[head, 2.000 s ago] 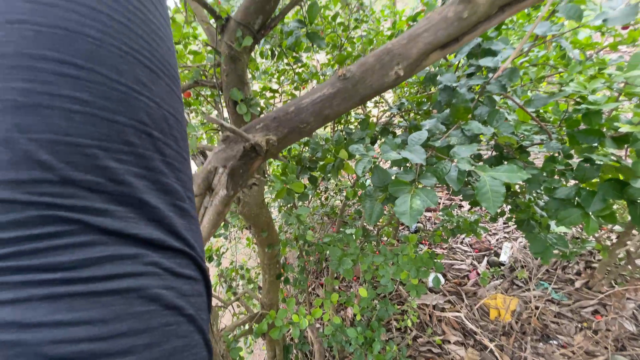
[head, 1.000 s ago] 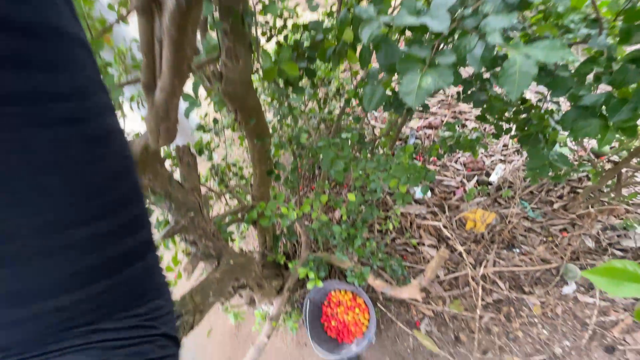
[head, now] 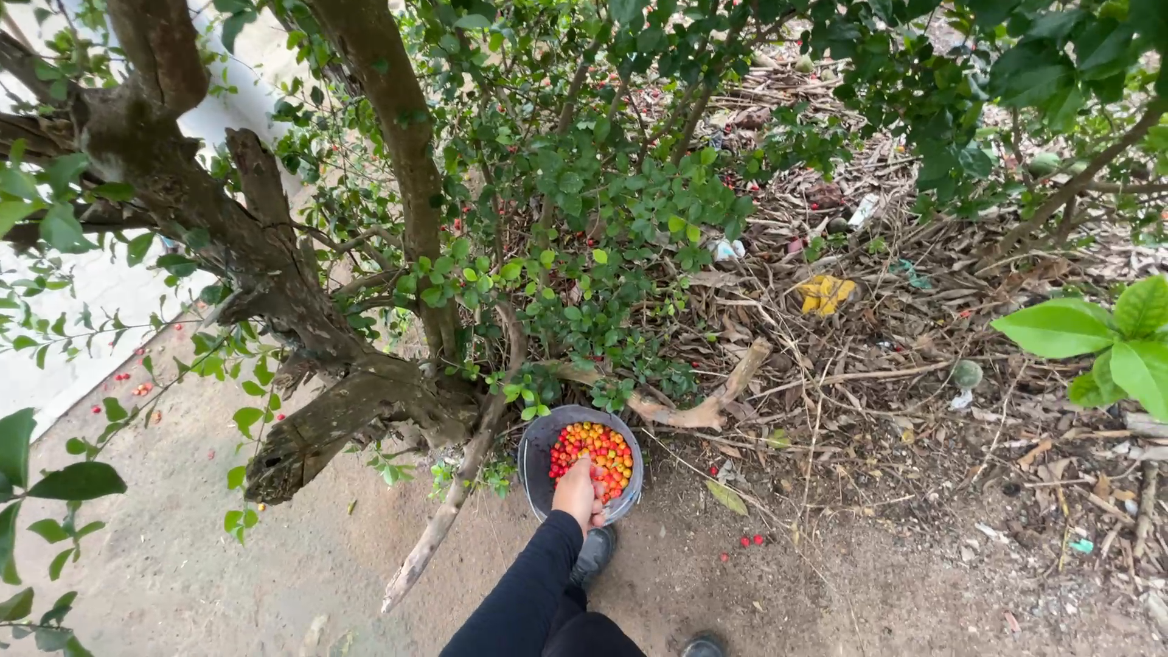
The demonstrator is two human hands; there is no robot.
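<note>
My left hand (head: 577, 495), in a dark sleeve, reaches over the near left rim of a grey bucket (head: 536, 438) that stands on the ground by the tree's base. Small red, orange and yellow fruits (head: 598, 447) lie in the bucket. The fingers are curled just above the fruits, or touching them; whether they grip any does not show. The bucket's wire handle is partly seen at its right side. My right hand is out of view.
Left of the bucket rise a gnarled tree trunk (head: 274, 283) and a sawn stub (head: 301, 456). Leafy branches (head: 630, 201) hang above. A dry branch (head: 447, 529) leans beside the bucket. My shoe (head: 595, 552) is close below it. Leaf litter with a yellow scrap (head: 824, 294) spreads right.
The view has swung down to the bucket and ground. The dark sleeve that filled the left side has moved down, and my left hand now shows at the bucket.
</note>
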